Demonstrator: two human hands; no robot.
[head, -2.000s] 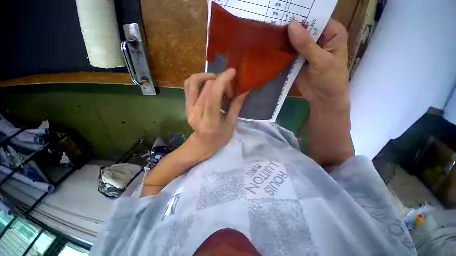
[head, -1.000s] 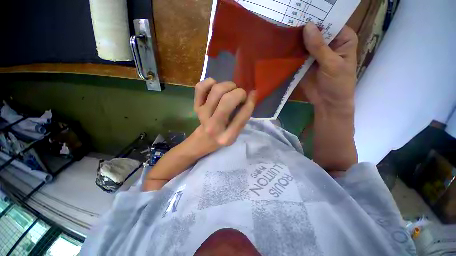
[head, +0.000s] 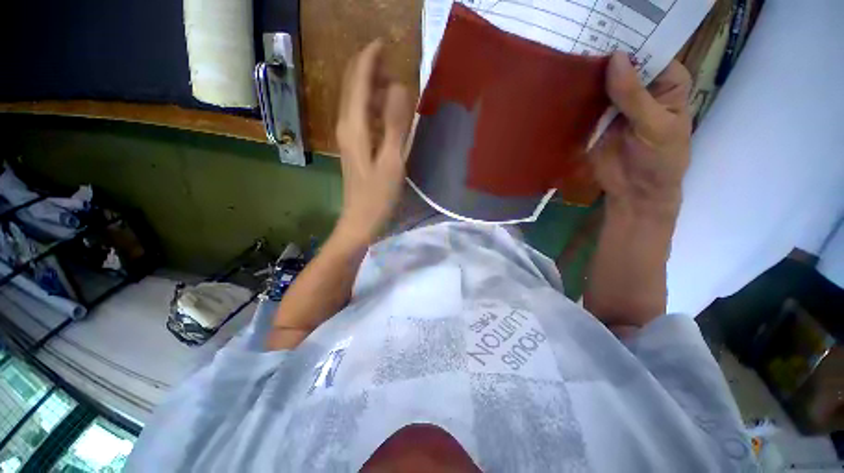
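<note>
The order sheet (head: 683,35), a white page with a printed table, is held at the table edge, its lower edge curved over my shirt. A rust-red fabric swatch (head: 527,111) lies on it, its folded corner now flat. A dark grey swatch (head: 442,152) shows beside and below the red one. My right hand (head: 648,129) grips the sheet's right side, thumb on top at the red swatch's corner; its other fingers are partly hidden. My left hand (head: 372,148) is open, slightly blurred, at the sheet's left edge, and holds nothing.
A brown table (head: 324,55) carries dark fabric (head: 93,51), a cream roll (head: 220,51) and a metal clamp (head: 280,97) at the left. A large white roll (head: 768,129) stands at the right. A rack with rolls (head: 55,222) and a bundle (head: 208,309) are lower left.
My left hand has let go of the red swatch and moved up and left, fingers spreading. The swatch's folded corner has opened out. Sheet and right hand have shifted right in view.
</note>
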